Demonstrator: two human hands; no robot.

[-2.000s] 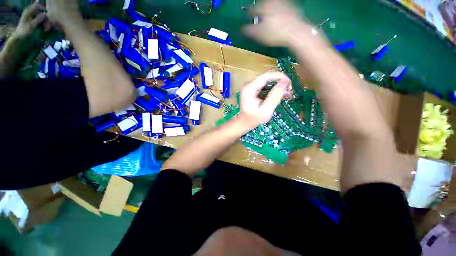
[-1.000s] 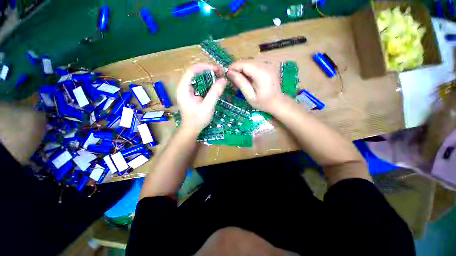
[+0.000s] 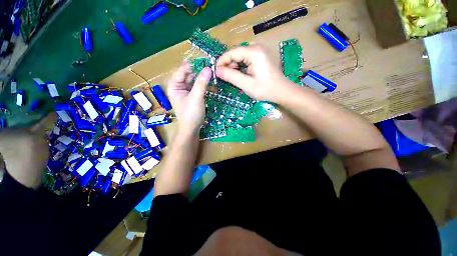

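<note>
My left hand (image 3: 189, 92) and my right hand (image 3: 253, 72) meet above the green circuit board strips (image 3: 228, 110). My left thumb and fingers pinch a green circuit board piece (image 3: 200, 64). My right thumb and index finger meet at its right edge, by a thin whitish edge or strip; whether they grip it is too small to tell. More board strips lie overlapping under and beyond the hands, and one green board (image 3: 291, 60) lies to the right of them.
A large battery pile (image 3: 107, 137) lies at left. A few blue batteries (image 3: 333, 37) and a black strip (image 3: 279, 21) lie on the cardboard (image 3: 371, 85). A carton (image 3: 388, 25) holds yellow pieces (image 3: 423, 17). Another person's hand (image 3: 25, 150) is at left. More batteries lie on the green surface (image 3: 60, 47).
The view has shifted, so the carton is nearer the top right. Both hands remain together over the boards, with fingers slightly rearranged. The neighbour's hand now reaches to the pile's left edge.
</note>
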